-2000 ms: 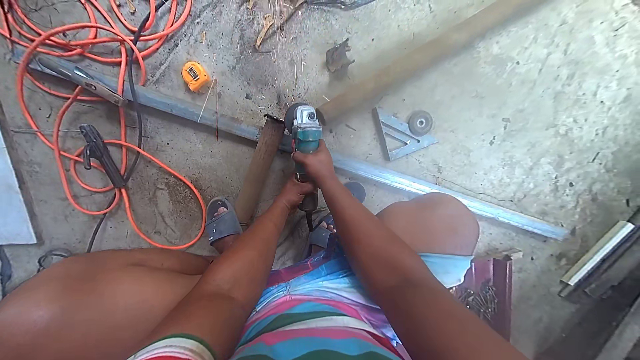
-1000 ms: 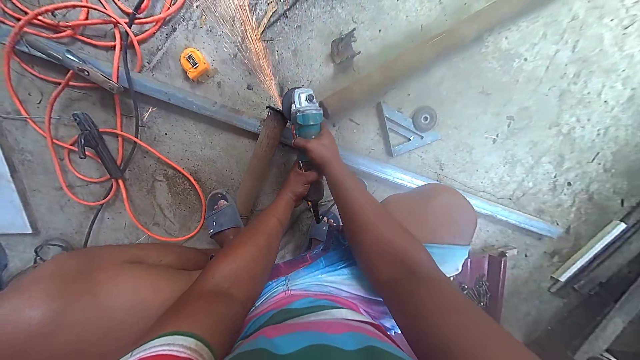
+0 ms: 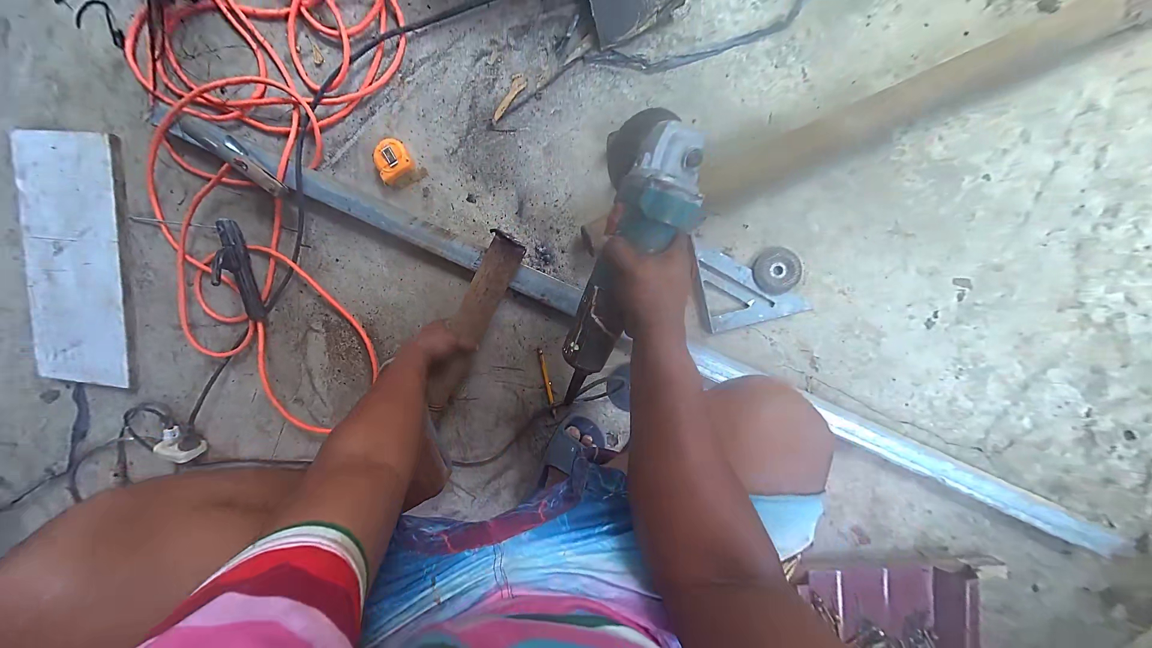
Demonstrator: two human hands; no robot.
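My right hand point(image 3: 652, 274) grips the teal body of an angle grinder point(image 3: 661, 193), its disc end pointing away from me over the floor. The grinder is raised off the metal and looks slightly blurred. My left hand point(image 3: 441, 346) is closed around a rusty metal tube point(image 3: 486, 283), whose dark cut end lies over a long galvanized steel bar point(image 3: 387, 219). A long brownish pipe point(image 3: 864, 112) lies beyond the grinder. Right of the grinder, a metal speed square point(image 3: 751, 306) has a round wheel point(image 3: 777, 270) resting on its edge.
Orange hose or cable point(image 3: 310, 279) coils at the left, with a black electrode holder point(image 3: 238, 265) among the loops. An orange tape measure point(image 3: 394, 162) and a pencil point(image 3: 546, 378) lie on the concrete. A pale board point(image 3: 72, 256) is far left; a maroon tray point(image 3: 954, 603) stands lower right.
My left hand has let go of the grinder and taken hold of the rusty tube. The grinder, now in my right hand alone, has moved right, off the tube. The sparks seen one second ago are gone.
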